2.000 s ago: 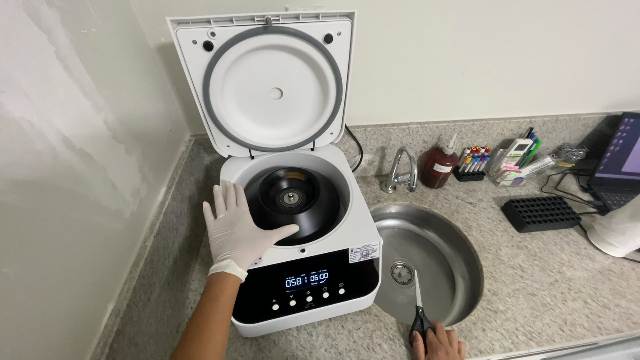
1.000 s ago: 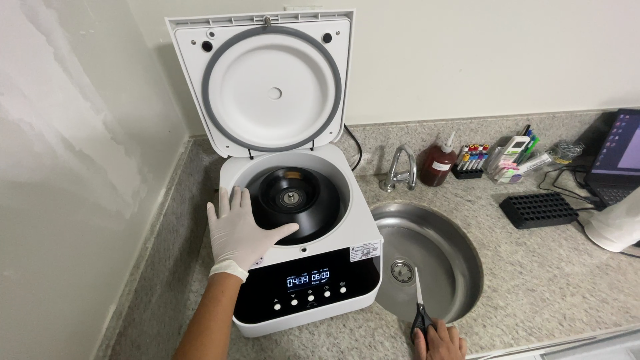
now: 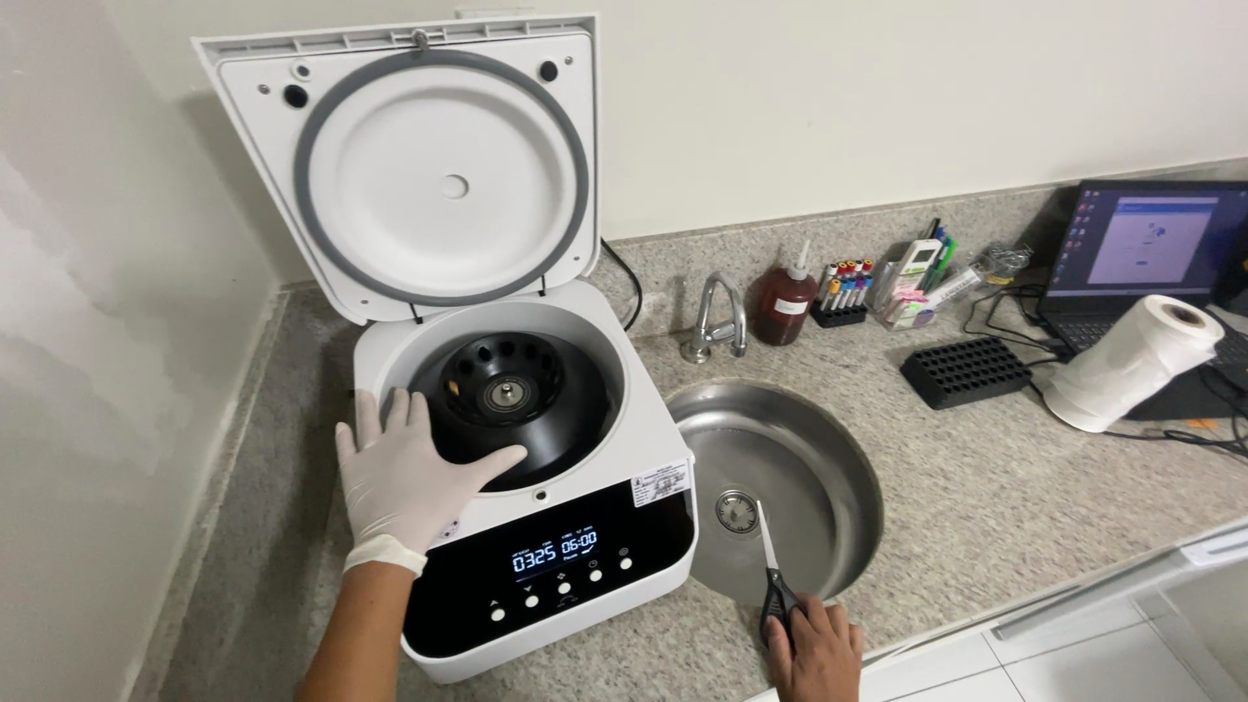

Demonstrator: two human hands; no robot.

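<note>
A white benchtop centrifuge [image 3: 561, 639] stands on the granite counter with its round-sealed lid [image 3: 448, 195] raised. Inside the bowl is a black rotor [image 3: 507, 390] with a ring of tube holes; an orange-brown spot shows in one of them. My left hand [image 3: 414, 478], in a pale glove, lies spread on the bowl's left front rim, its thumb reaching over the rotor. Below it the display [image 3: 556, 554] is lit. My bare right hand [image 3: 819, 648] holds black-handled scissors [image 3: 775, 585], their blades pointing over the steel sink.
Right of the centrifuge is a round sink [image 3: 858, 487] with a faucet [image 3: 717, 322]. Behind stand a brown bottle [image 3: 785, 304], a rack of capped tubes [image 3: 840, 310] and pens. Farther right are a black tube rack [image 3: 965, 370], a white plastic roll [image 3: 1121, 375] and a laptop [image 3: 1141, 244]. A wall rises at left.
The number on the left of the display has dropped in each frame. Both hands have stayed in place, and the lid has stayed raised.
</note>
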